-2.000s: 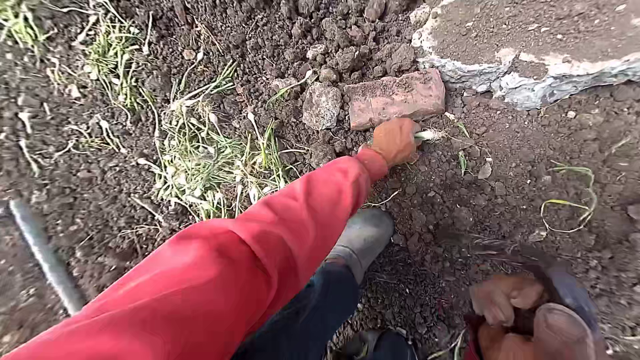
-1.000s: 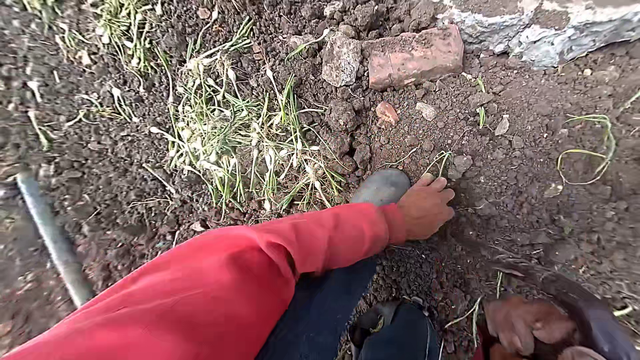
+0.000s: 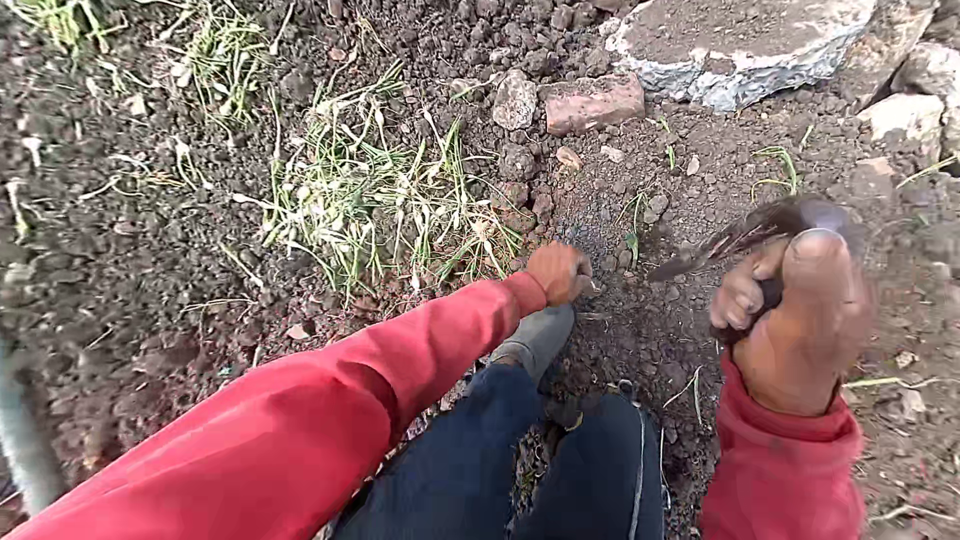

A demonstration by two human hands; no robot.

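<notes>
My left hand (image 3: pixel 559 274), in a red sleeve, is curled just above my shoe (image 3: pixel 536 337). A small pale bit shows at its fingertips, too little to name, and the palm is hidden. Left of and above it lies a loose pile of green plants with white bulbs (image 3: pixel 375 195). My right hand (image 3: pixel 787 307) is wrapped around the dark handle of a tool with a dark, blurred blade (image 3: pixel 727 240) that points left over the soil. A few thin green sprouts (image 3: pixel 634 225) stand in the soil between the hands.
A reddish brick (image 3: pixel 592 103) and a grey stone (image 3: pixel 514 100) lie above the pile. Behind them is a broken concrete slab (image 3: pixel 731 75), with pale rocks (image 3: pixel 904 116) at the right. Another plant bunch (image 3: pixel 225 64) lies upper left. A grey pipe-like bar (image 3: pixel 26 442) crosses the left edge.
My left hand has moved left from the soil right of the shoe to above the shoe tip. My right hand with the tool is raised farther into view.
</notes>
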